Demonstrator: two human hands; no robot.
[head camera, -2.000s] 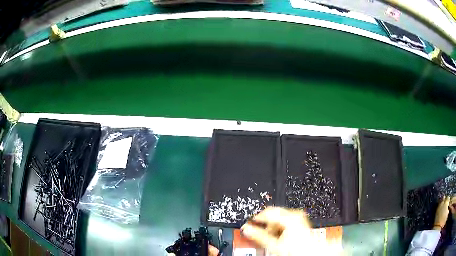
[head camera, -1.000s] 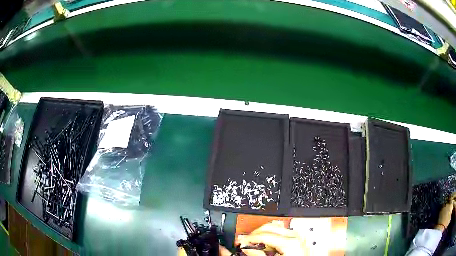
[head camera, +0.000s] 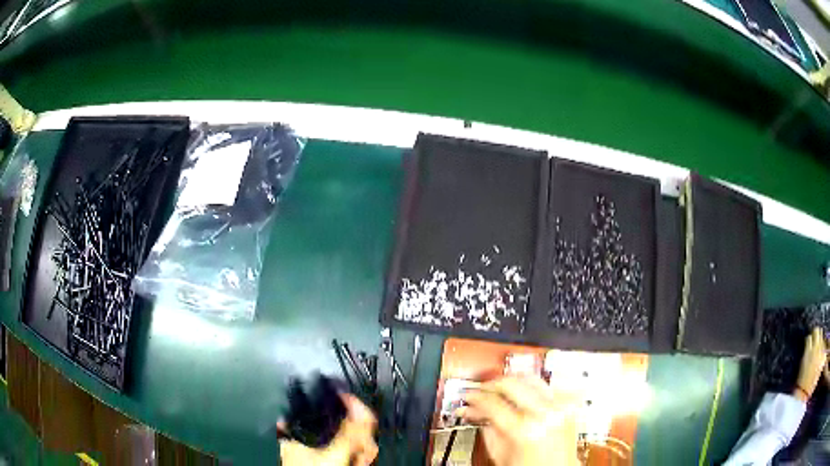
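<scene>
My left hand (head camera: 341, 437) is at the bottom centre, closed around a bundle of black rods (head camera: 314, 410); the bundle is blurred. My right hand (head camera: 523, 414) is over the left part of the orange fixture (head camera: 473, 353), fingers bent down at a small silver block (head camera: 455, 393). A thin golden tool, likely tweezers (head camera: 460, 426), shows at its fingertips. A black rod (head camera: 449, 446) lies on the fixture below them. Loose black rods (head camera: 358, 369) and a silver tool (head camera: 387, 350) lie on the mat between the hands.
Behind the fixture stand a tray of small silver parts (head camera: 473, 191), a tray of small dark parts (head camera: 582, 182) and a near-empty tray (head camera: 723, 246). At left are the rod tray (head camera: 55, 314) and a clear plastic bag (head camera: 205, 259). Another person's hand (head camera: 810, 364) is at far right.
The view has tipped downward, so more of the fixture shows. My left hand with its bundle has moved left, away from the fixture, and loose rods now show beside it. My right hand remains over the fixture.
</scene>
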